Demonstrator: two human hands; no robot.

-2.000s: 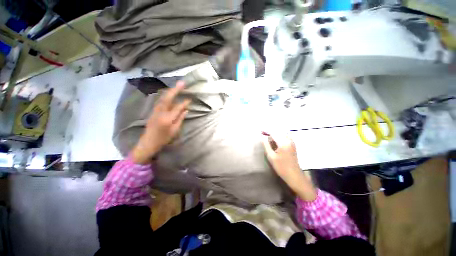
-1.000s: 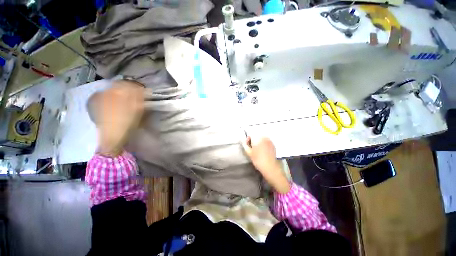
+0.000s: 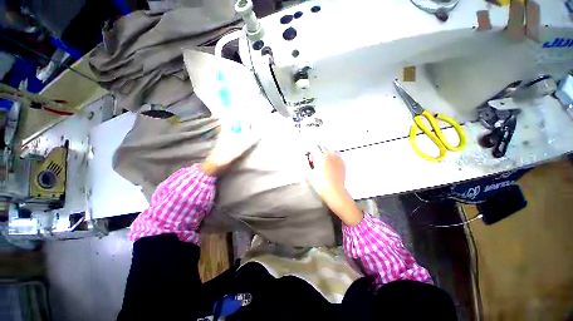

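Note:
The grey-brown cloth (image 3: 270, 213) lies in folds on the machine bed and hangs over its front edge towards my lap. Its upper part passes left of the needle area of the white sewing machine (image 3: 364, 69). My left hand (image 3: 234, 147) rests on the cloth left of the needle area, its fingers washed out by glare. My right hand (image 3: 328, 172) is at the cloth's right edge, just below the needle area, with fingers bent; a small dark red spot shows at the fingertips. Whether it grips the cloth is unclear.
Yellow-handled scissors (image 3: 435, 133) lie on the bed to the right, with black snips (image 3: 502, 136) beyond. More grey-brown cloth (image 3: 147, 56) is heaped behind the table. A dark phone (image 3: 502, 205) with a white cable lies below the table's right edge. A yellow device (image 3: 49, 177) is far left.
My left hand has moved right and down from the cloth's left side to near the needle area. My right hand stays at the cloth's right edge. The camera view has shifted.

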